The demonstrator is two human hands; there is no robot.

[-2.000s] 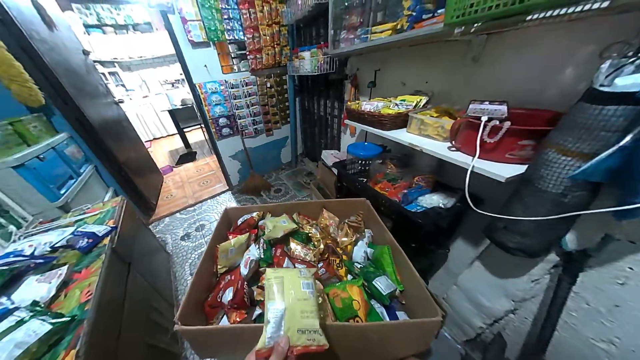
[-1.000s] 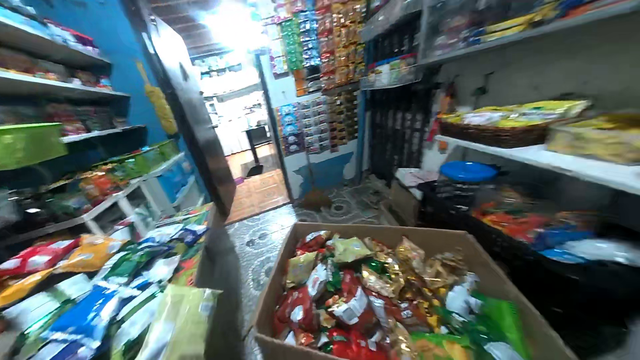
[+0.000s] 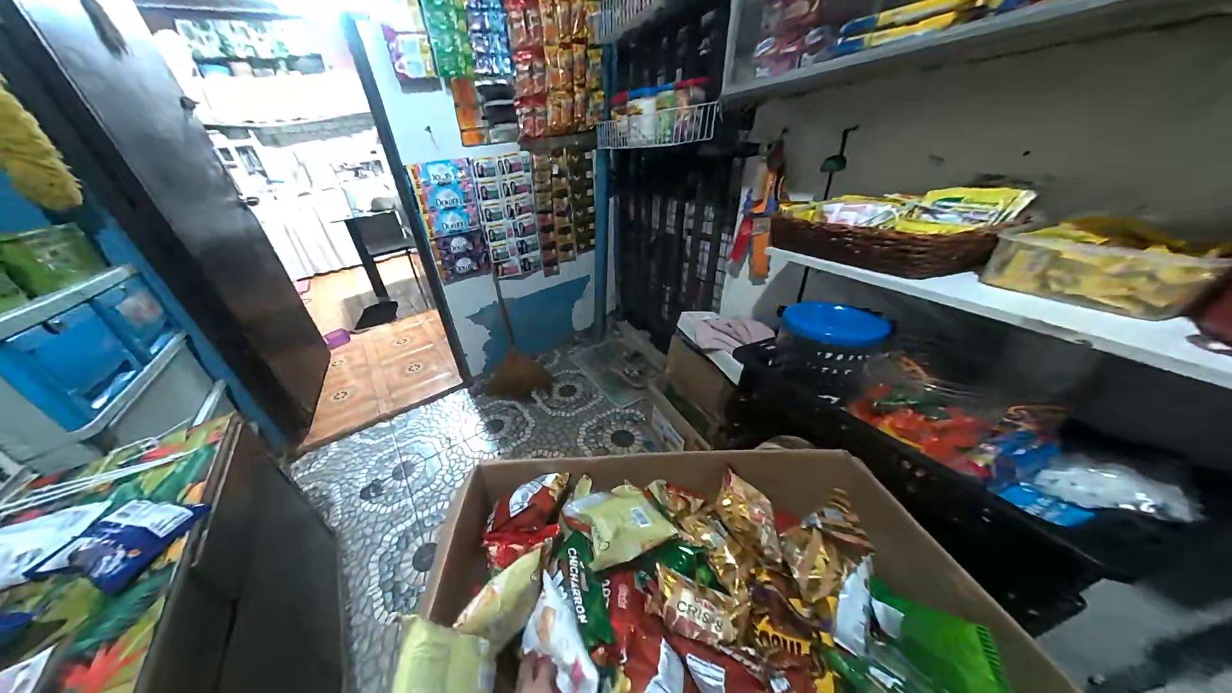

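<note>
Neither of my hands can be seen in the head view. A cardboard box (image 3: 770, 462) full of snack packets stands at the bottom centre. Inside it lie gold foil packets (image 3: 746, 510), red packets (image 3: 525, 515), a green packet (image 3: 938, 635) at the right and a pale yellow-green packet (image 3: 621, 525) near the back. Another pale yellow-green packet (image 3: 443, 659) is at the box's near left corner, cut off by the frame's lower edge; what holds it up is hidden. Left of the box, a blue and white packet (image 3: 135, 539) lies on a leaf-patterned surface (image 3: 154, 587).
An open dark door (image 3: 192, 212) and doorway are at the back left, with a broom (image 3: 520, 373) by the wall. On the right, a white shelf (image 3: 1088, 322) bears a wicker basket (image 3: 885, 248) and a plastic tub (image 3: 1107, 269). Below stands a black crate (image 3: 924, 462) with bagged goods.
My fingers held a pale yellow-green packet over the box two seconds ago; they are out of view now. The view swung left and back.
</note>
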